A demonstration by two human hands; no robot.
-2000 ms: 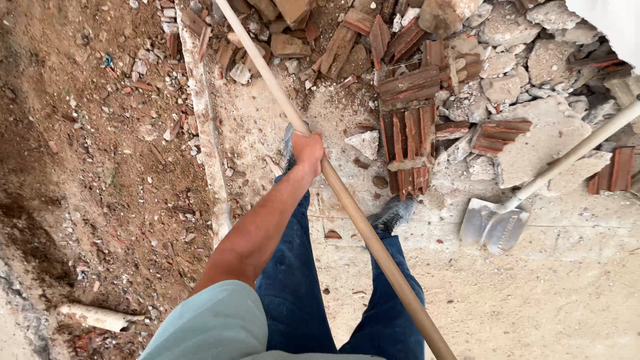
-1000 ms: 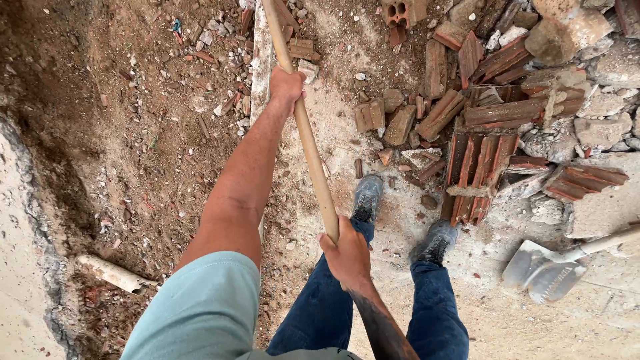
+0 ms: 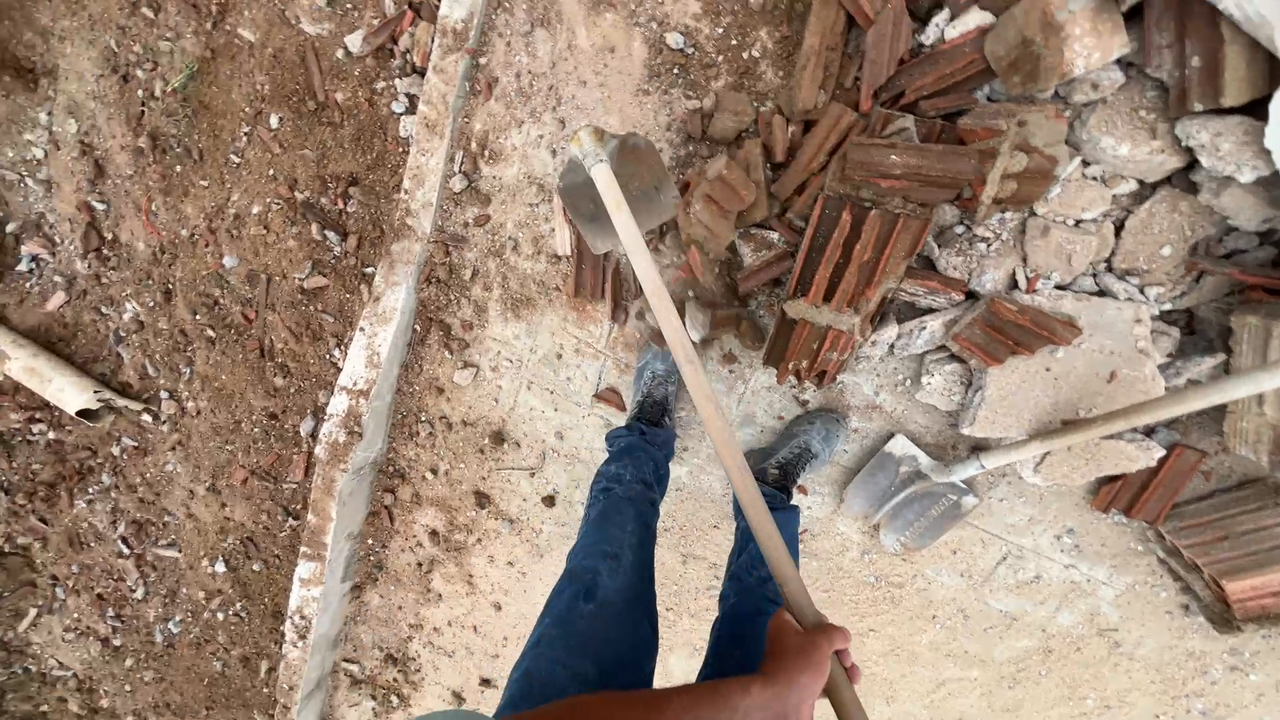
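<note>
The wooden handle (image 3: 700, 385) of a long hoe slants from lower right to upper left, with my left hand (image 3: 808, 655) closed round its lower part. My left forearm crosses the bottom of the view. At the far end, the metal hoe blade (image 3: 640, 185) is over the ground beside broken hollow clay bricks (image 3: 845, 285), partly covering a few pieces. Whether it touches them I cannot tell. My right hand is out of view.
My boots (image 3: 800, 445) stand just below the rubble. A shovel (image 3: 910, 495) lies at the right, near concrete chunks (image 3: 1065, 365). A raised concrete edge (image 3: 375, 380) borders dirt on the left, where a broken pipe (image 3: 65, 375) lies.
My left hand has gone from higher up the handle to its lower part. My right hand, on the handle one second ago, has left the view. The hoe blade has come into view.
</note>
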